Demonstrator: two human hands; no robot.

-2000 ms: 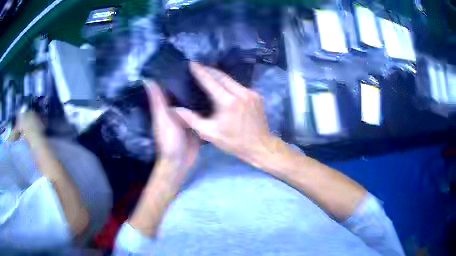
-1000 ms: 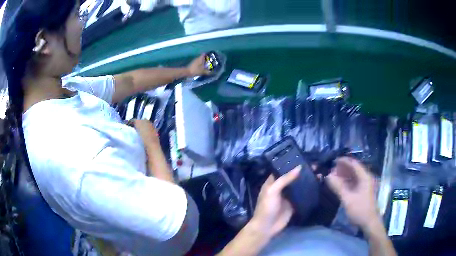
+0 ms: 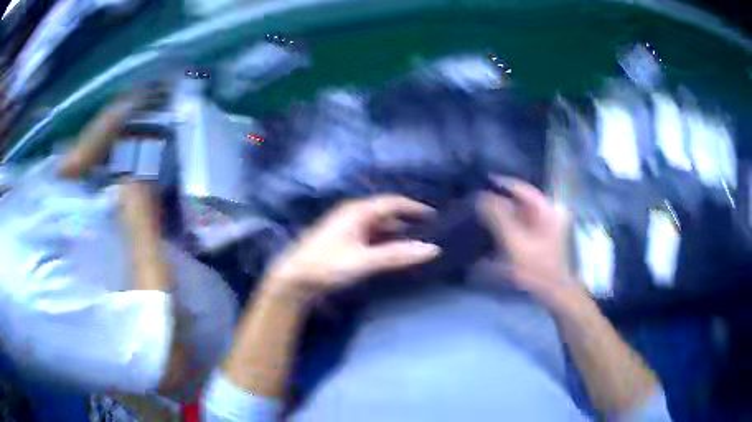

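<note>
The frame is strongly blurred. My left hand point(image 3: 350, 247) is at the centre, its thumb and fingers parted and pointing right. My right hand point(image 3: 532, 239) is to the right, its fingers pointing up and left. A dark shape point(image 3: 462, 239) lies between the hands, possibly a black case. Its edges merge with the dark mat, and I cannot tell whether either hand holds it.
A white-grey box point(image 3: 202, 148) stands at the left, beside a seated person's arms point(image 3: 144, 231). Blurred bagged units point(image 3: 404, 144) are beyond my hands. Open units with white faces point(image 3: 618, 140) lie at the right. A green conveyor point(image 3: 371, 62) runs across the back.
The view has swung left and blurred. My left hand has opened from its grip on the black case, which no longer shows clearly. The person at left has drawn the arm back from the conveyor.
</note>
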